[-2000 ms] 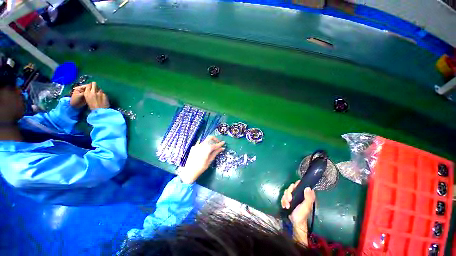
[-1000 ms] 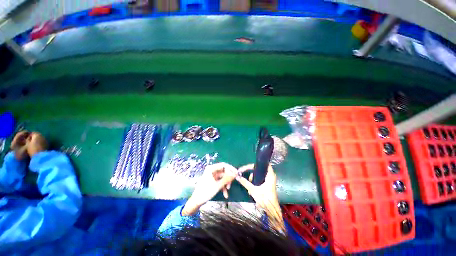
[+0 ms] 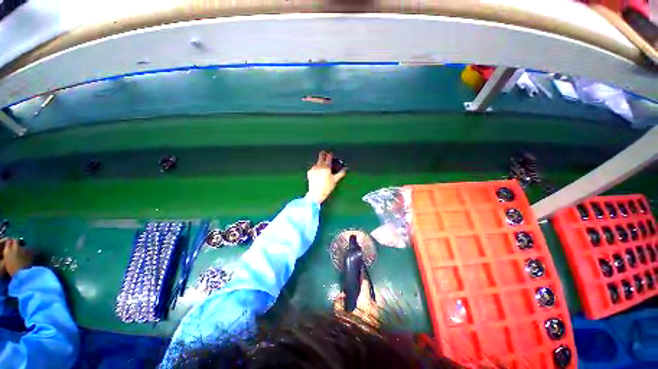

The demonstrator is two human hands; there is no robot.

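Note:
My left hand (image 3: pixel 322 179) reaches over the green belt (image 3: pixel 404 160), its fingers on a dark round unit (image 3: pixel 338 166). My right hand (image 3: pixel 361 308) is near the bench's front edge, closed around the black electric screwdriver (image 3: pixel 352 274); hair partly hides this hand. The screwdriver's far end lies over the round dish of screws (image 3: pixel 366 247). Several round units (image 3: pixel 237 232) sit on the bench left of my left sleeve. A pile of loose small parts (image 3: pixel 213 279) lies below them, partly covered by the sleeve. Strip parts (image 3: pixel 150 270) lie further left.
A red compartment tray (image 3: pixel 469 267) with dark units in its right column stands at the right, a clear plastic bag (image 3: pixel 390 209) at its upper left corner. A fuller red tray (image 3: pixel 612 249) is further right. A pale frame bar (image 3: pixel 325 39) crosses the top. A coworker's blue sleeve (image 3: pixel 40 321) is at left.
My left hand has moved away from my right hand, up and forward to the unit on the belt. My right hand still holds the screwdriver. The view has shifted, and a frame bar now crosses the top.

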